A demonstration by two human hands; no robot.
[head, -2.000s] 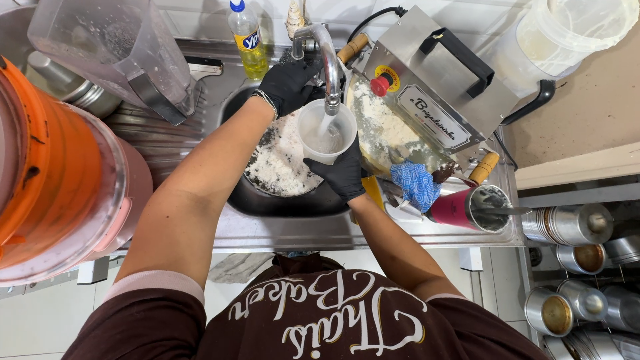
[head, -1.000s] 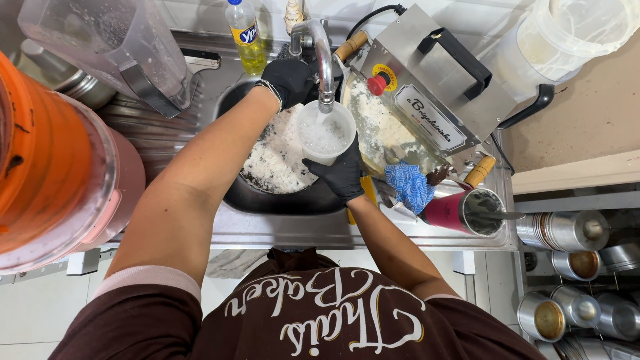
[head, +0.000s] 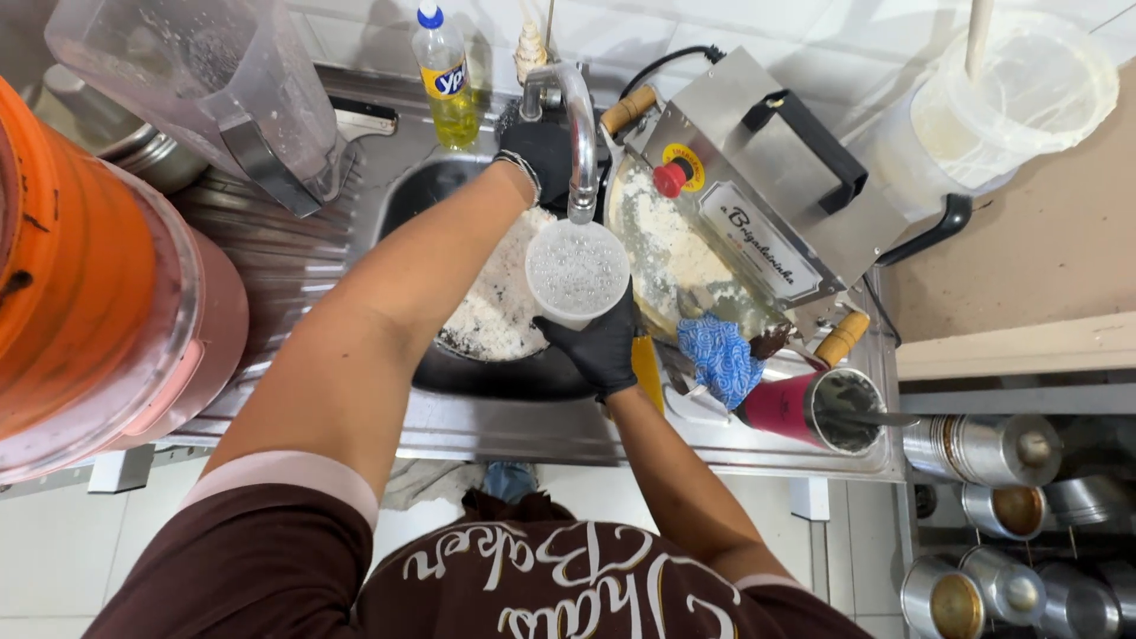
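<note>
My right hand [head: 590, 342], in a black glove, holds a translucent plastic tub [head: 577, 266] from below and the side, under the spout of a chrome faucet [head: 581, 160]. Bubbly water fills much of the tub. Behind the spout, my left hand [head: 537, 160], also gloved in black, is at the base of the faucet; its fingers are mostly hidden. Below the tub, a round vessel with white, dark-speckled residue [head: 497, 311] sits in the sink [head: 461, 377].
A steel machine with a red emergency button [head: 672, 179] stands right of the sink, with a blue cloth [head: 719, 355] and a magenta cup [head: 785, 408] nearby. Left are a clear plastic jug [head: 257, 106] and an orange bucket [head: 71, 266]. A dish soap bottle [head: 448, 89] stands behind.
The bubbly contents of the tub look higher than before. Both hands stay in about the same places.
</note>
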